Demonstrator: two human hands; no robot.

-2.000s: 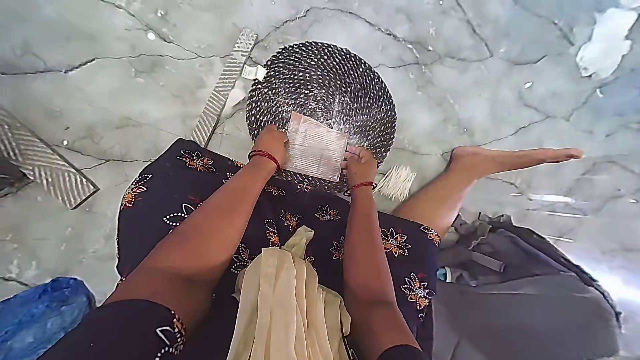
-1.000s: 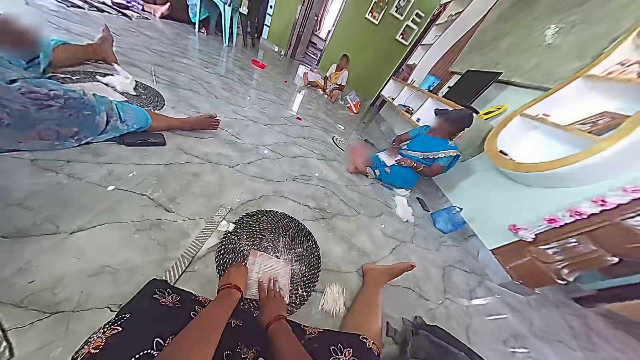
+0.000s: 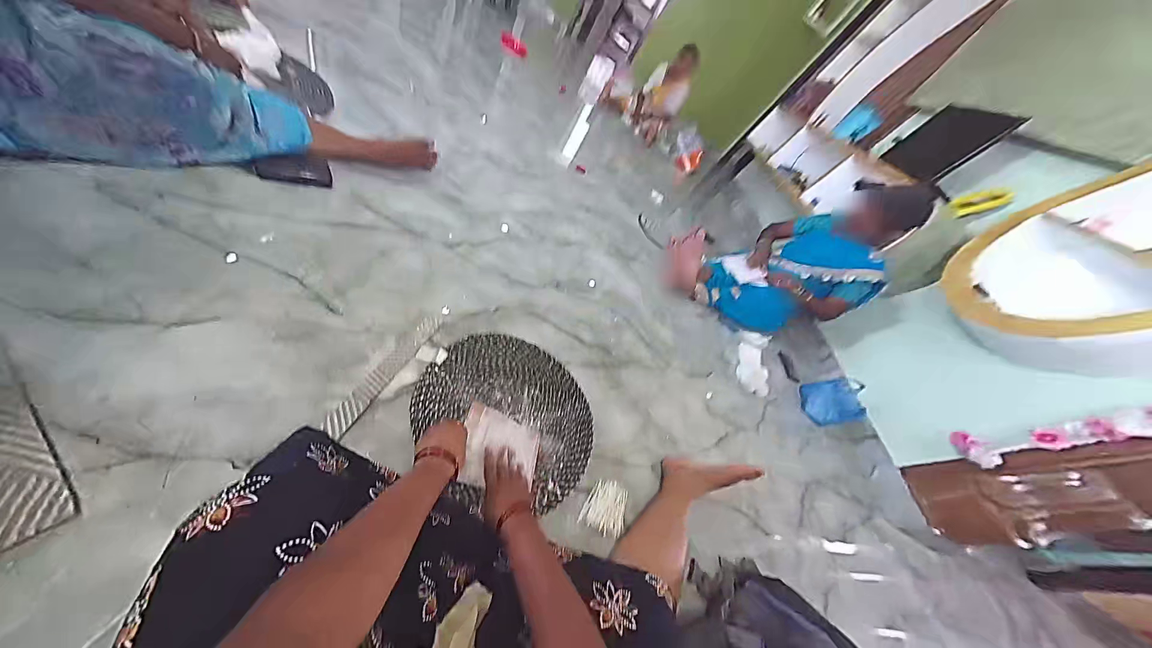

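Note:
A flat, pale rectangular piece (image 3: 522, 438), its material too blurred to tell, lies over a round dark woven mat (image 3: 549, 382). My left hand (image 3: 443, 443) is at the left edge of the pale piece; its fingertips are hard to make out. Across the lower middle of that piece, my right hand (image 3: 506, 477) rests flat with its fingers spread. A small bundle of thin pale sticks (image 3: 605, 507) lies on the floor to the right of the mat.
A patterned strip (image 3: 382, 378) lies left of the mat. One person (image 3: 819, 261) sits at the right near a blue bag (image 3: 832, 401); another's leg (image 3: 369, 148) stretches in from the upper left. A third person sits farther back. A dark bag (image 3: 774, 612) is at lower right.
The view has tilted up to show the room. My right hand has moved from the right edge of the pale piece onto its surface. My left hand stays at its left side.

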